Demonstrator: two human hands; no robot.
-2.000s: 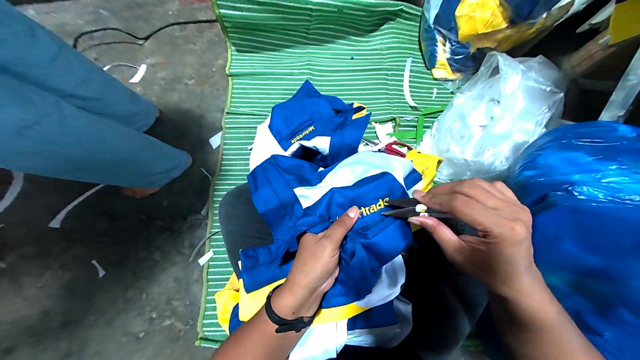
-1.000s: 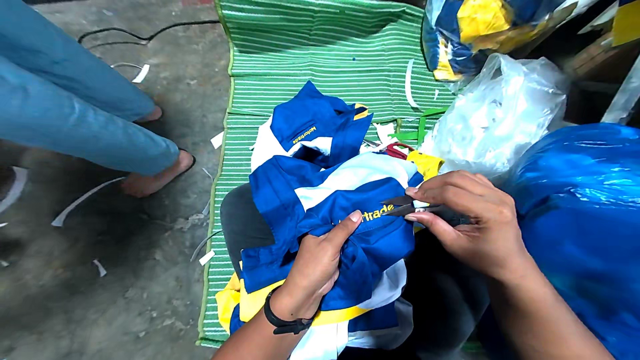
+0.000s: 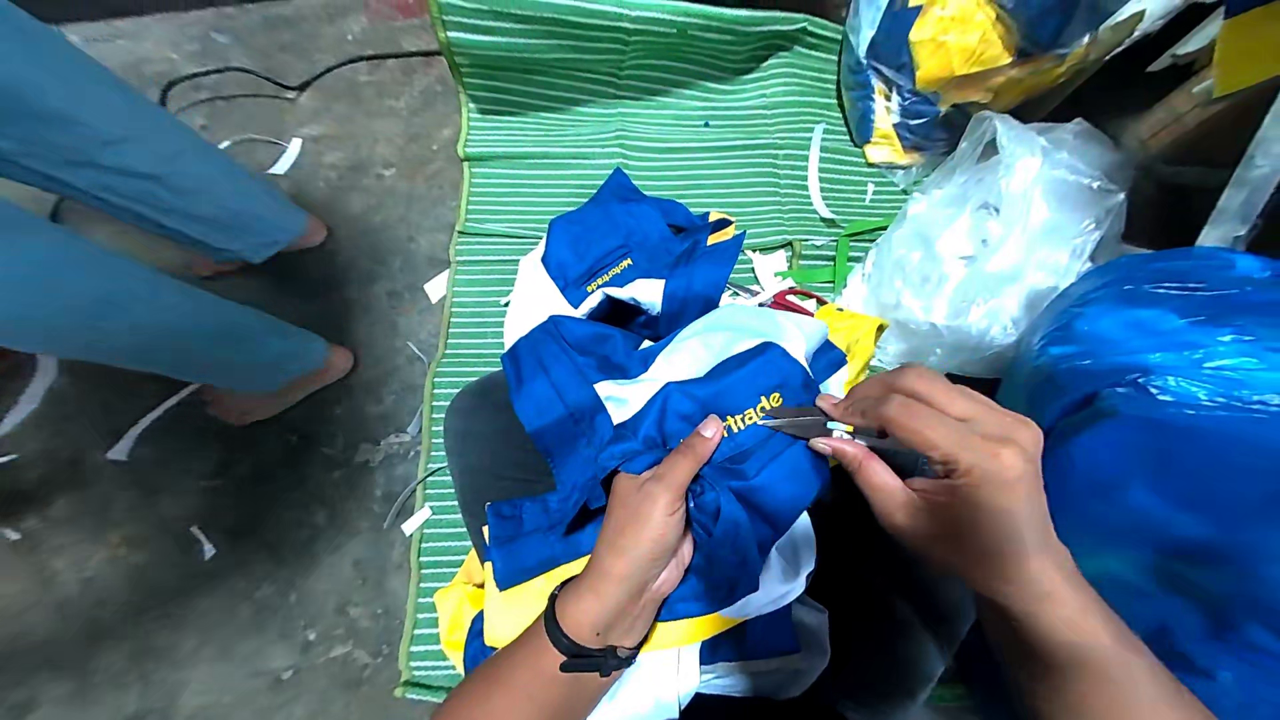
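Observation:
A blue, white and yellow garment (image 3: 560, 400) with yellow embroidered lettering lies bunched over the lap. My left hand (image 3: 650, 530), a black band at its wrist, grips the blue cloth with the thumb on top, over part of the lettering. Small dark thread snips (image 3: 800, 424) are between the thumb and fingers of my right hand (image 3: 930, 460). Their blade tips touch or almost touch the last letters of the embroidery. Another part in the same colours, also embroidered, lies just beyond; whether it is a separate garment I cannot tell.
Beneath lies a green striped mat (image 3: 640, 90). Red-handled scissors (image 3: 795, 300) rest among scraps past the garment. A clear plastic bag (image 3: 990, 250), a blue plastic bag (image 3: 1160, 420) and a bag of blue and yellow cloth (image 3: 960, 50) stand right. A barefoot person's legs (image 3: 150, 270) are left.
The snips have moved slightly left over the lettering since the first frame. At left, the person's legs and feet have shifted. My left hand has stayed about where it was.

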